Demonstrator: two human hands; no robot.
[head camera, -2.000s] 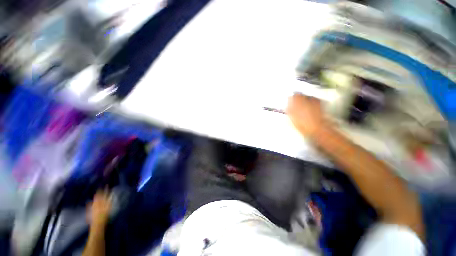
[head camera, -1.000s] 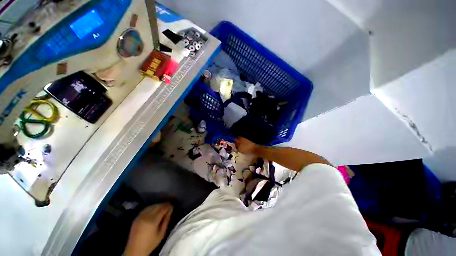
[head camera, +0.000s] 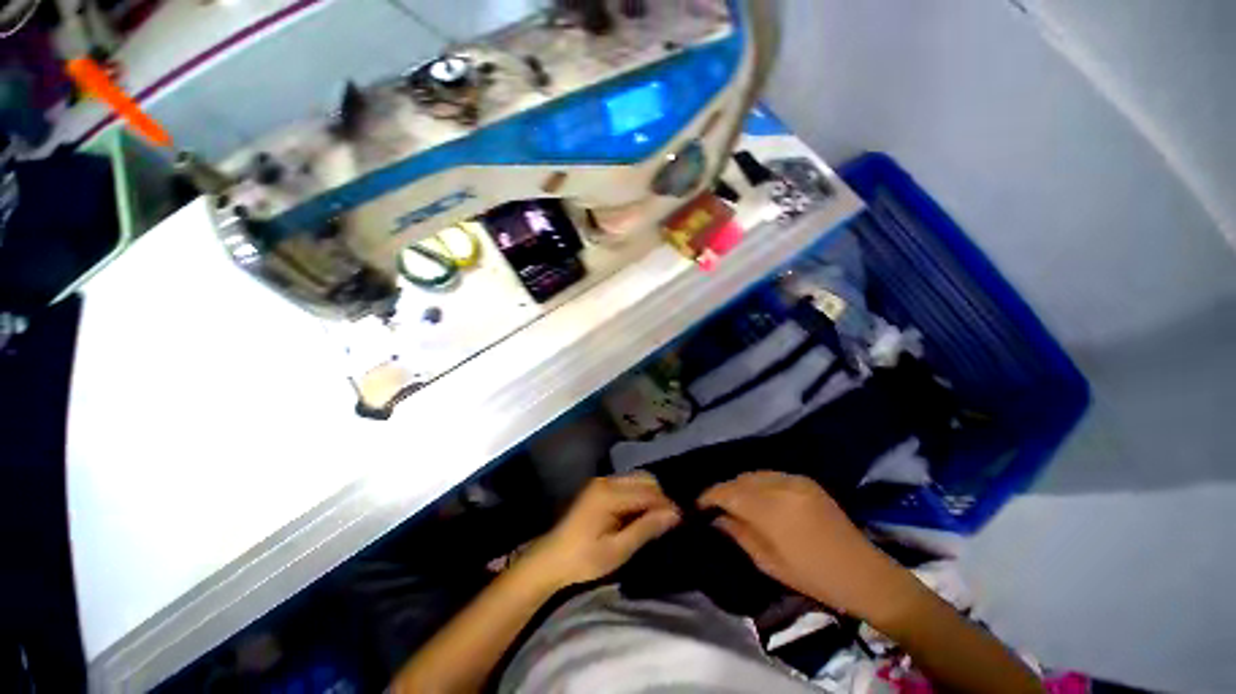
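A dark navy or black cloth (head camera: 800, 454) stretches from my lap towards the blue basket at the right, below the table edge. My left hand (head camera: 610, 526) grips its edge near my lap, fingers curled. My right hand (head camera: 786, 529) pinches the same cloth just to the right, a small gap between the hands. Light grey and white cloth (head camera: 759, 366) with dark strips lies beyond the dark cloth. The fingertips are partly hidden in the dark folds.
The white sewing machine (head camera: 407, 203) stands on the white table (head camera: 176, 447). A black phone-like display (head camera: 536, 247), a red and gold packet (head camera: 698, 227) and small metal bobbins (head camera: 800, 183) lie on it. The blue basket (head camera: 1010, 325) stands beside the wall. Dark cloth (head camera: 38, 475) hangs at far left.
My right hand has left the basket area and come back to my lap. My left hand has risen beside it. Both now hold dark cloth, and the view has swung left over the machine.
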